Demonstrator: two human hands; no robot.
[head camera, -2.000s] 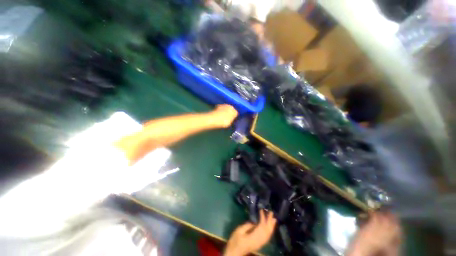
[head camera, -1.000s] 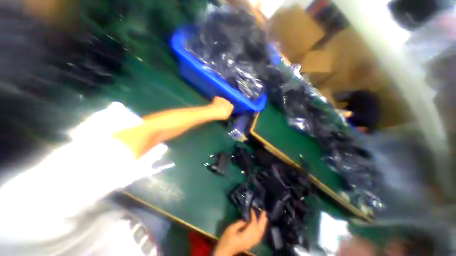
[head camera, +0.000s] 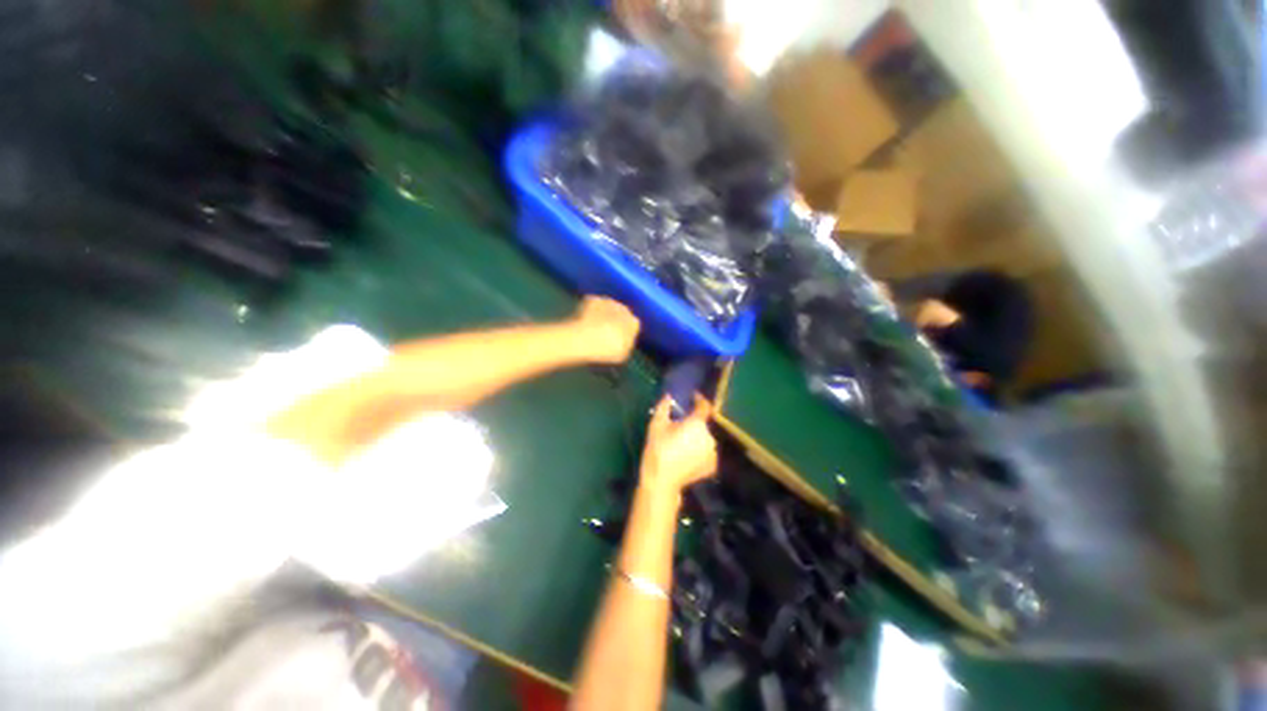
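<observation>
A heap of black corded units (head camera: 764, 583) lies on the green bench at lower centre. My left hand (head camera: 606, 331) is closed-looking and blurred beside the near wall of the blue plastic bin (head camera: 570, 250); whether it holds anything is unclear. My right hand (head camera: 681, 447) is at the lower end of a small dark object with a pale glint (head camera: 684, 381), just below the bin's corner. Its fingertips meet the object, but blur hides whether they grip it. Black units under shiny clear film (head camera: 667, 167) fill the bin. A glaring white stack (head camera: 417, 507) lies near my left forearm.
Shiny bagged black units (head camera: 889, 389) lie in a long row beyond the yellowish bench edging (head camera: 792, 479). Another white stack (head camera: 910, 674) is at the lower right. Brown cartons (head camera: 878, 203) and a dark-haired person (head camera: 989, 327) are beyond the bench. Dark blurred items (head camera: 264, 208) lie at upper left.
My right hand has left the heap of black units and moved up to the dark object by the bin. My left hand stays near the bin. The view has shifted slightly.
</observation>
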